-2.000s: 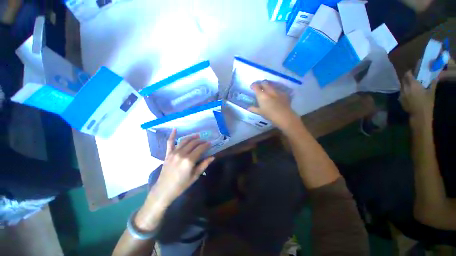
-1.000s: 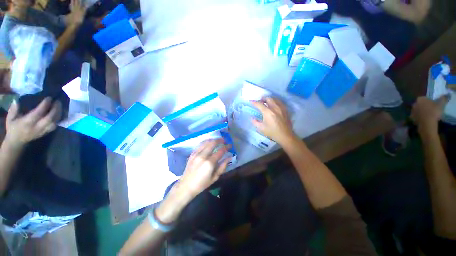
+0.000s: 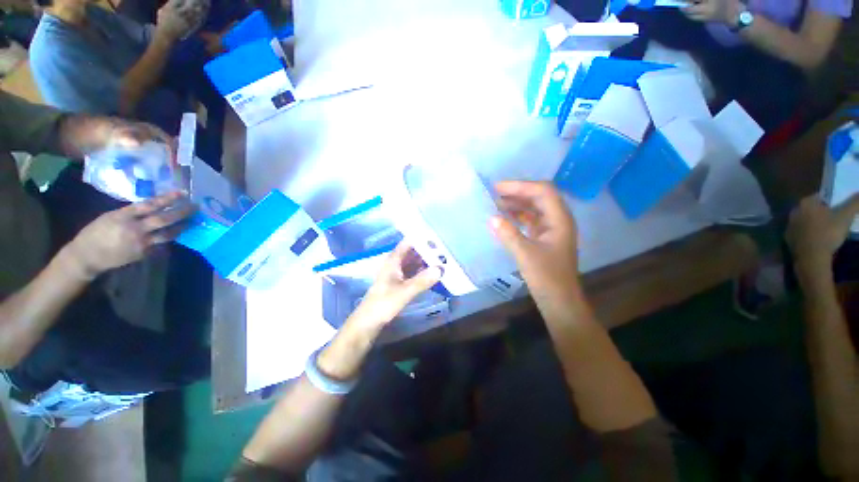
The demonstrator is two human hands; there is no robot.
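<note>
A smooth white oval device (image 3: 455, 218) is held up between both my hands, tilted, over the front part of the table. My left hand (image 3: 403, 282) grips its lower left side, near small dark marks. My right hand (image 3: 539, 226) has its fingertips at the right edge. Two open cartons with blue-edged flaps stand at the left; the nearer carton (image 3: 347, 299) is partly behind my left hand. A white carton shows below the device and is mostly hidden by it.
The white-covered table (image 3: 330, 132) has a wooden front edge (image 3: 650, 259). Open blue-white cartons (image 3: 267, 240) stand at left, and more cartons (image 3: 650, 169) at right. A person at left handles a clear bag (image 3: 132, 171). Other people's hands show at right and at the back.
The white oval device is now up between my hands; my left hand has moved from the nearer left carton to it. The view has shifted. The left neighbour's bag is now lower, by the cartons.
</note>
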